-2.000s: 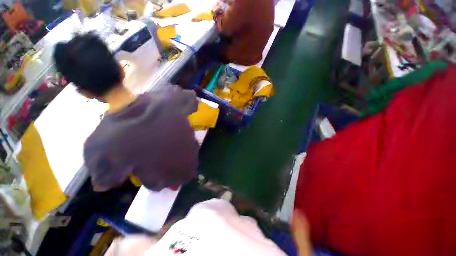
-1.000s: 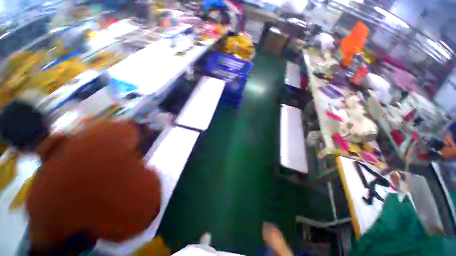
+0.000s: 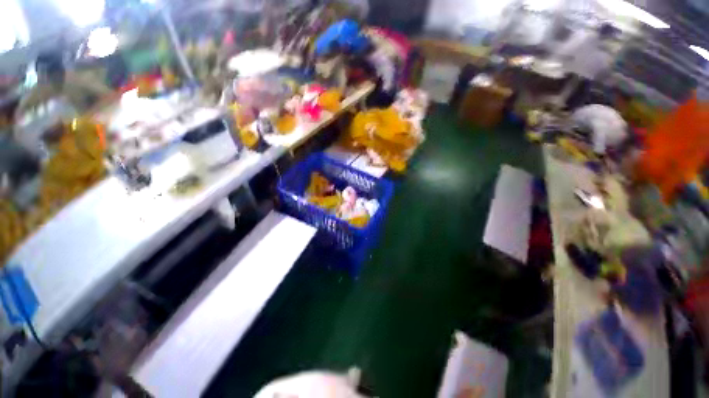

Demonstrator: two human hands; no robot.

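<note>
Neither of my hands shows in the head view. Nearest ahead, a blue plastic crate (image 3: 336, 230) stands at the left side of the aisle, holding mustard and pale cloth pieces (image 3: 342, 204). Behind it lies a heap of mustard cloth (image 3: 382, 134). A long white bench (image 3: 225, 311) reaches up to the crate from the lower left. A small pale patch, perhaps my clothing, shows at the bottom edge. The picture is blurred.
A white work table (image 3: 93, 225) with machines runs along the left. The green floor (image 3: 389, 311) forms an aisle. White benches (image 3: 509, 214) and a table with mixed cloth (image 3: 571, 311) line the right. A brown box (image 3: 483, 105) and a person in a blue cap (image 3: 342, 37) are farther back.
The view has moved forward along the aisle. The seated people have left the picture, and the blue crate is nearer. The hand-like shape at the bottom is gone.
</note>
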